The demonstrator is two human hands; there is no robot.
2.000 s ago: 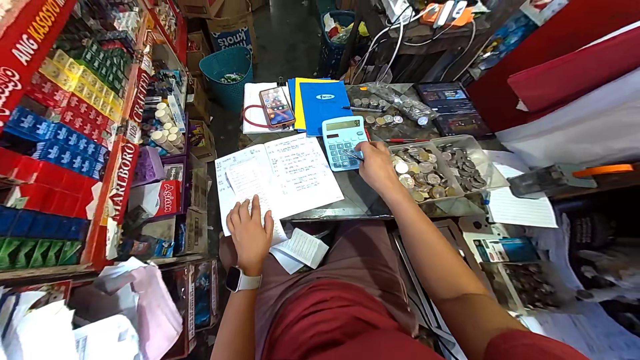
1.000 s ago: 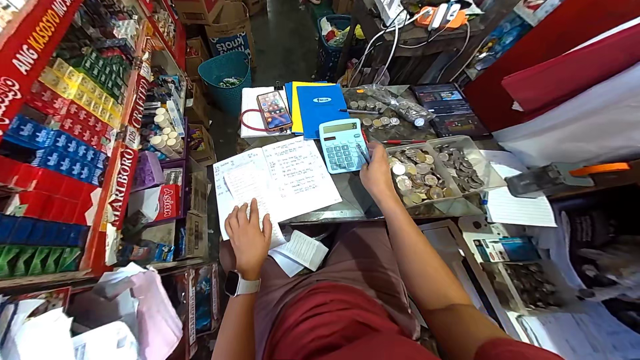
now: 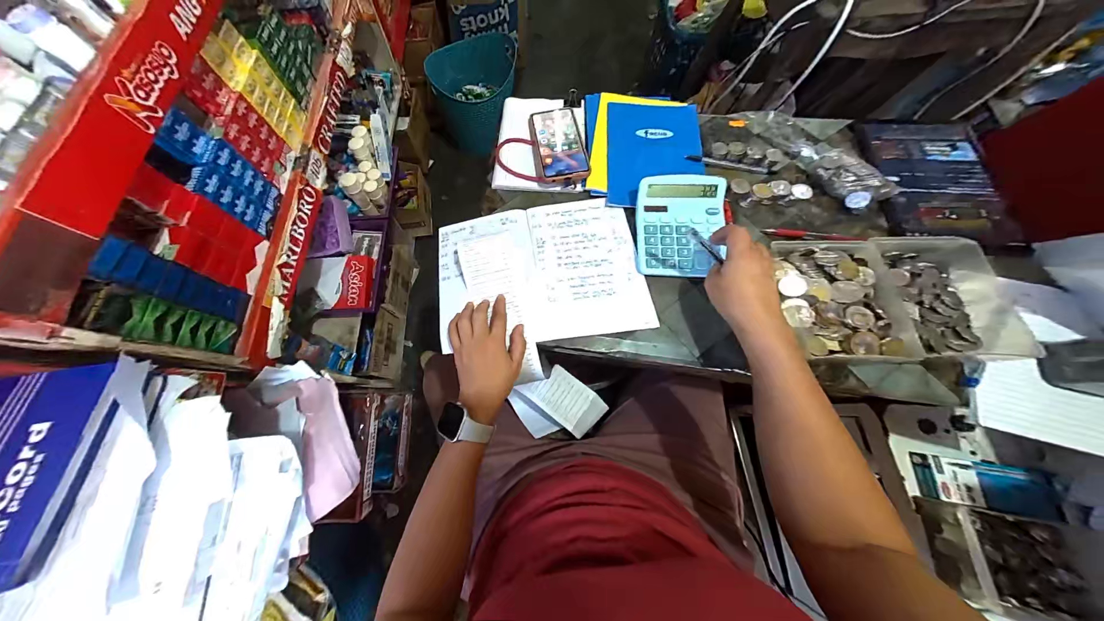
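Note:
My left hand rests flat, fingers a little apart, on a paper slip that lies on the left page of an open notebook with handwriting. My right hand grips a pen, its tip over the keys of a light blue calculator. The calculator lies right of the notebook and partly against a blue folder. Beside the right hand stands a clear plastic tray of coins. Folded papers lie on my lap below the notebook.
A smartphone lies on papers behind the notebook. More coins, a plastic bag and a red pen are behind the tray. Shelves of cigarette packs stand at left, with a teal bin beyond.
My right hand stays beside the calculator with small shifts of the pen over its keys. The left hand remains on the paper slip.

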